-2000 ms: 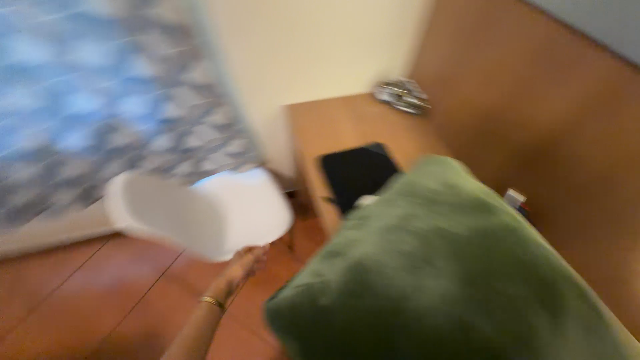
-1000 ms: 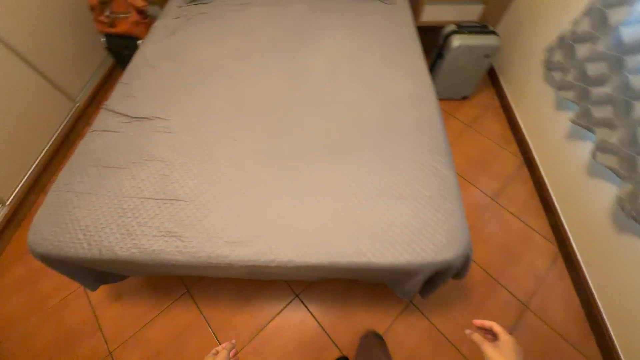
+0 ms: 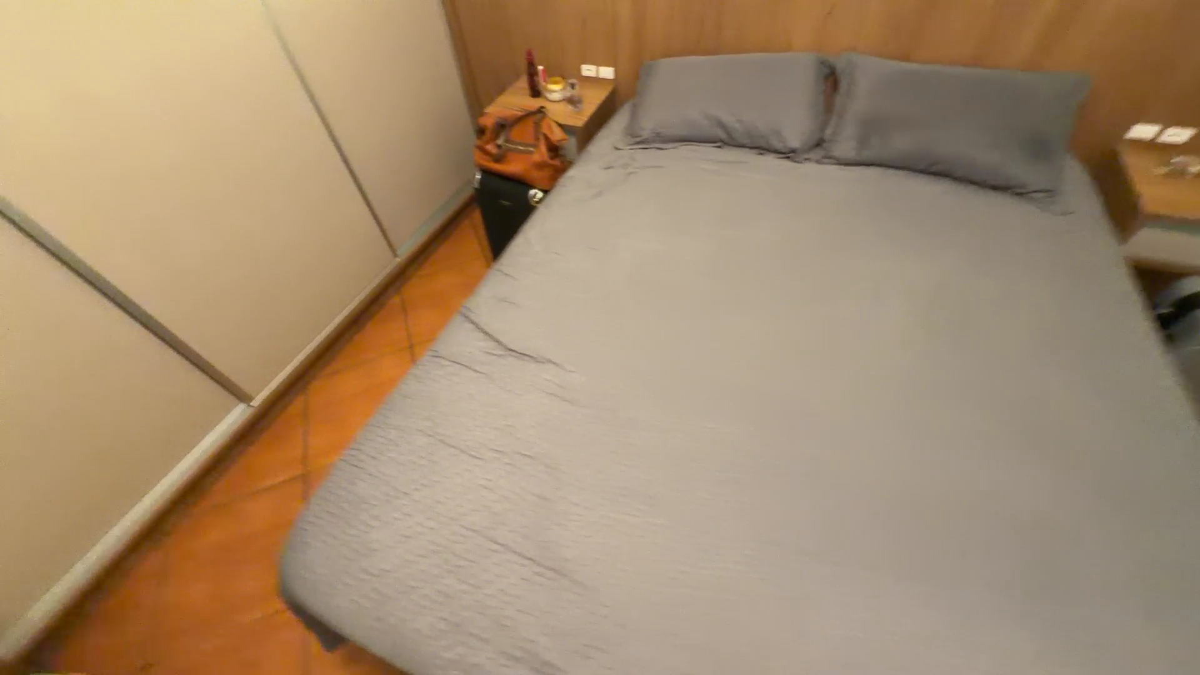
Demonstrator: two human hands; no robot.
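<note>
Neither my left hand nor my right hand shows in the head view now. A bed with a grey bedspread [image 3: 750,394] fills the middle and right, with creases along its left side. Two grey pillows lie side by side at its head, the left pillow [image 3: 727,103] and the right pillow [image 3: 952,122], close against a wooden headboard panel [image 3: 937,28].
Left of the bed, a tiled floor strip [image 3: 361,375] runs beside sliding wardrobe doors [image 3: 169,187]. An orange-brown handbag [image 3: 520,150] rests on a black suitcase [image 3: 504,208] near a wooden nightstand [image 3: 592,98] holding bottles and a jar. Another nightstand [image 3: 1162,187] stands at right.
Both hands, seen low in the frame one second ago, are out of view. The view has swung widely; the green cushion and white chair of the earliest frame no longer show.
</note>
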